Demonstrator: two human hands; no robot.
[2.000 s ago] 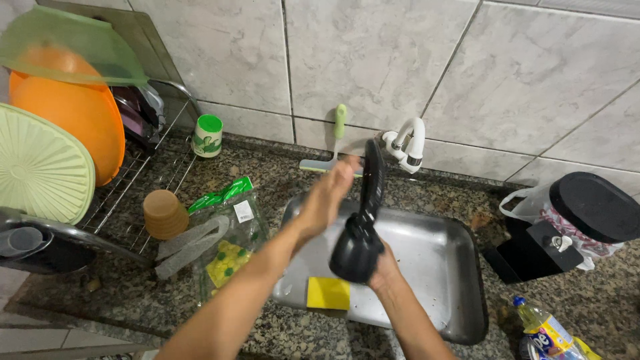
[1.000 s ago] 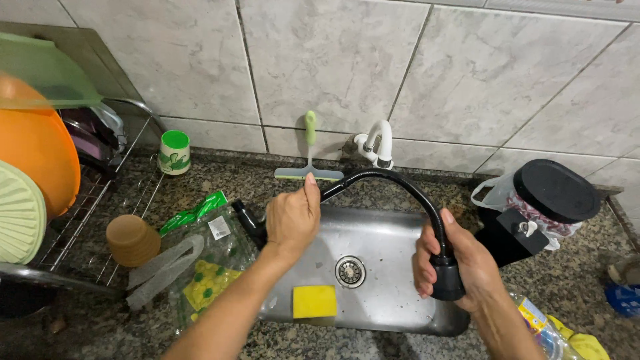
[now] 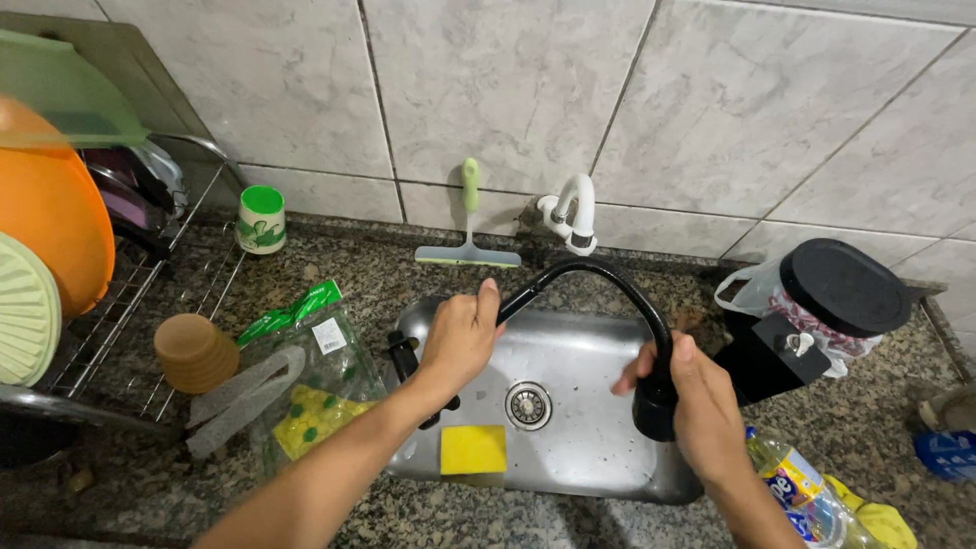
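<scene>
A black faucet with a flexible curved spout (image 3: 602,271) is held above the stainless steel sink (image 3: 587,457). My left hand (image 3: 461,335) grips its body end, whose black handle sticks out to the left of my wrist. At the spout's other end, my right hand (image 3: 701,396) is around the hose just above the black spray head (image 3: 653,412). A yellow sponge (image 3: 473,450) lies at the sink's near edge, left of the drain (image 3: 528,406). The white wall faucet (image 3: 576,210) stands behind the sink, right of a green-handled squeegee (image 3: 469,229) leaning on the tiles.
Left are a wire dish rack (image 3: 164,267) with an orange bowl (image 3: 49,221), a green-and-white cup (image 3: 261,221), stacked brown cups (image 3: 196,354) and a plastic package (image 3: 335,366). Right are a black box (image 3: 770,354), a black-lidded container (image 3: 846,288) and a detergent bottle (image 3: 801,488).
The black faucet, upright over the sink two seconds ago, is now stretched sideways in an arch. My right hand has moved right with the spray head.
</scene>
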